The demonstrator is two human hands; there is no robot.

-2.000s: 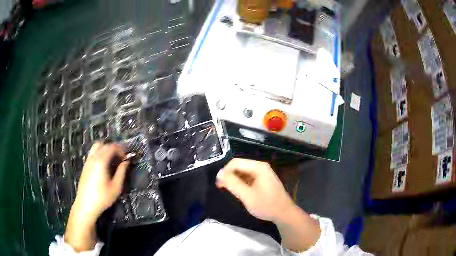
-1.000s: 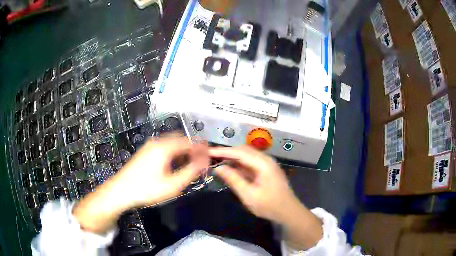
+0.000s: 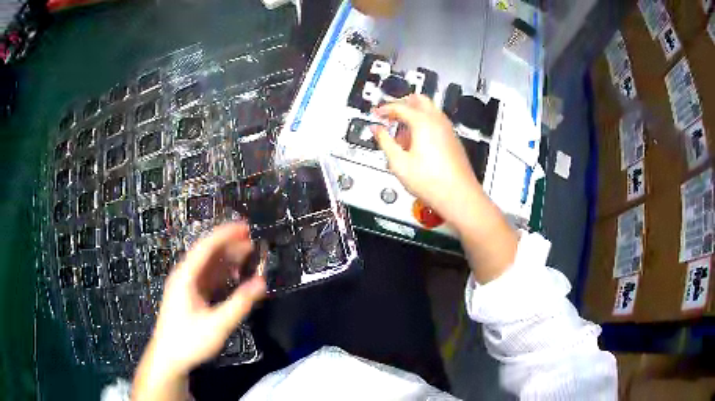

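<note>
My right hand [image 3: 427, 149] is over the white press bed [image 3: 357, 168], fingertips bent down at a small black square piece with a light centre [image 3: 362, 133]. The fingers hide part of it, and I cannot tell whether they grip anything. A black fixture with silvery corner pieces [image 3: 378, 78] lies just behind the fingertips. My left hand [image 3: 215, 290] is blurred, thumb and fingers apart, with nothing visible in it, at the left edge of the small parts tray [image 3: 353, 254]. This tray has dark compartments with round pieces. The large clear blister tray [image 3: 117, 188] holds black square housings in rows.
The red emergency stop [image 3: 426, 213] on the press front is partly hidden by my right forearm. Round grey buttons [image 3: 388, 195] sit left of it. More black blocks [image 3: 474, 110] are on the bed's right side. Labelled brown cartons [image 3: 658, 196] are stacked at the right.
The hands were together in front of the press one second ago. The right hand has moved up onto the bed, the left down and left. The white plate seen over the bed earlier no longer covers the fixtures.
</note>
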